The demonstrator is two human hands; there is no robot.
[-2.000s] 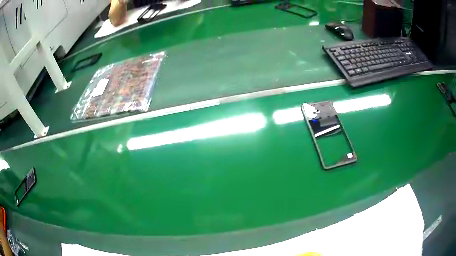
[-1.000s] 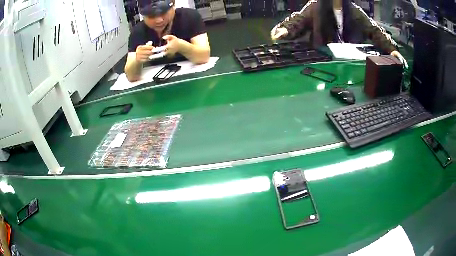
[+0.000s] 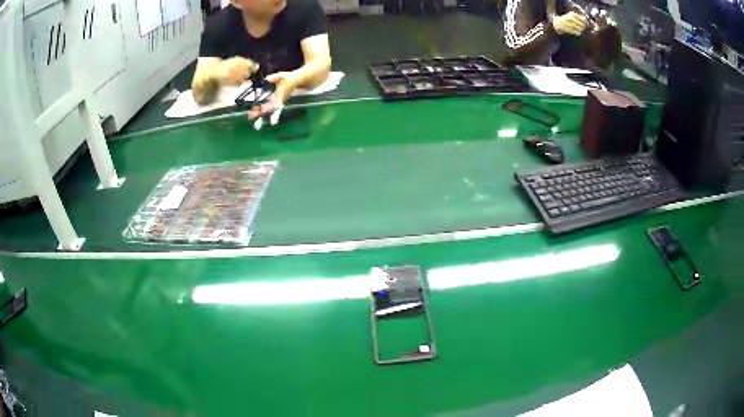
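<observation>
A black phone mid-frame (image 3: 402, 309) lies singly on the glossy green belt (image 3: 269, 358) in front of me. Its upper end is filled with dark and silvery parts, its lower end is an open window with a small white spot at the bottom right corner. A second mid-frame (image 3: 674, 257) lies tilted at the right. A third (image 3: 12, 307) is cut off by the left edge. A white work sheet (image 3: 600, 399) shows at the bottom edge. Neither of my hands is in the picture.
A pale rail (image 3: 326, 248) divides the surface. Beyond it lie a clear pack of reddish-brown strips (image 3: 204, 204), a keyboard (image 3: 600, 189), a mouse (image 3: 543, 149), a dark red-brown box (image 3: 610, 124) and a computer tower (image 3: 693, 122). Across sit two people, a black compartment tray (image 3: 440, 77) between them.
The near mid-frames have shifted left along the belt. The view tilted up, then slightly down. The person opposite at left now reaches over a dark frame at the belt's far edge.
</observation>
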